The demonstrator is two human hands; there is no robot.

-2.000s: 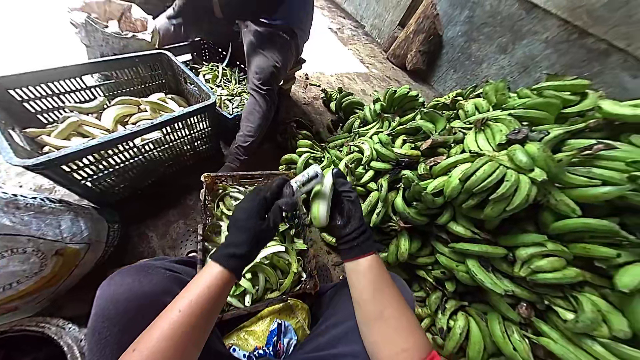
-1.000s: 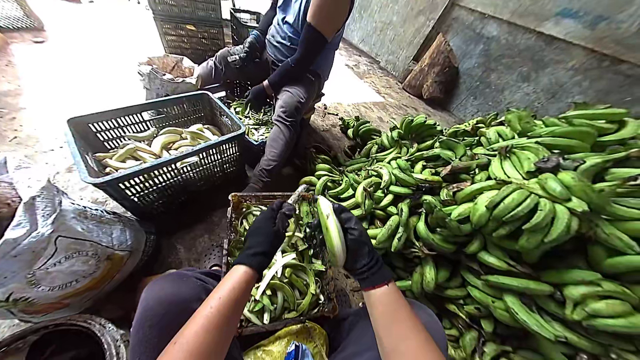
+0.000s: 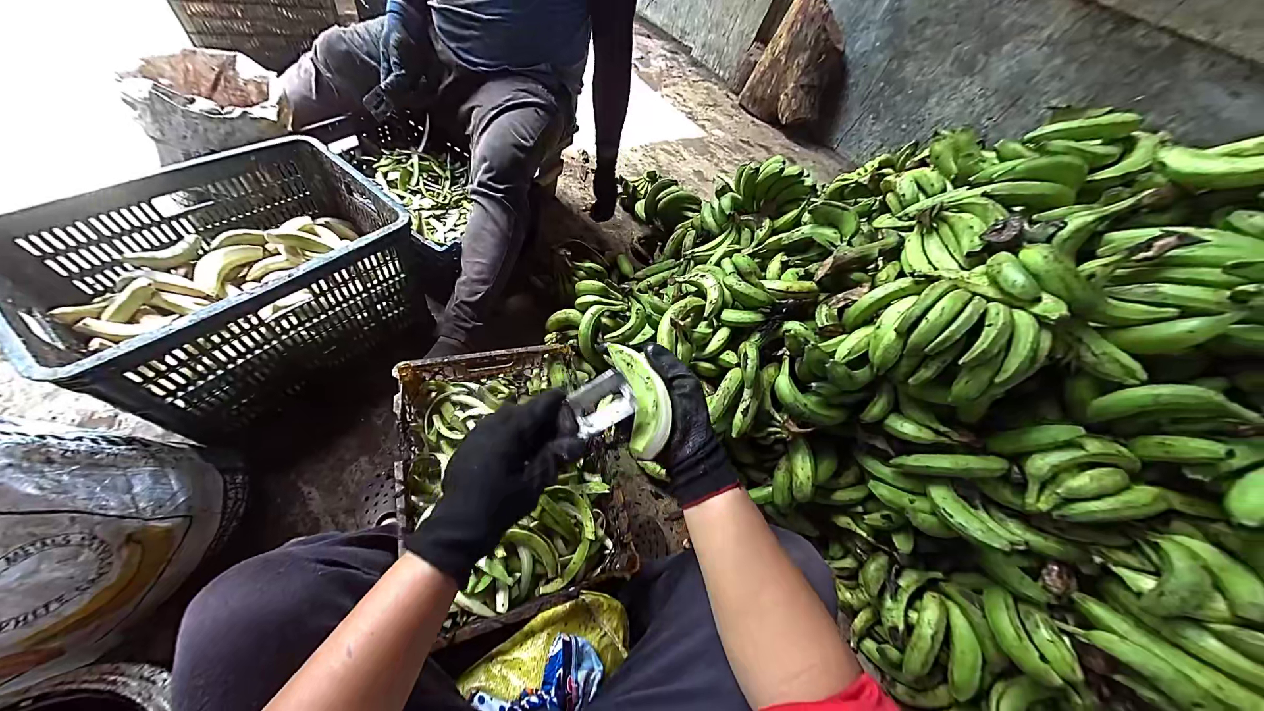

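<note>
My left hand, in a black glove, grips a peeler whose metal end reaches the side of a green plantain. The plantain is partly peeled, pale along its lower and right edge. My right hand, also black-gloved, holds it from the right side, fingers behind it. Below both hands a brown crate holds many green peels. To the right lies a large heap of green plantain bunches.
At left a dark plastic crate holds peeled plantains. A co-worker sits beyond, beside a container of peels. A printed sack stands lower left, and a wood block rests by the wall.
The plantain, upright a second ago, now curves the other way in my right hand, with the peeler against it. The co-worker's one arm has moved from the peels to hang down at the side.
</note>
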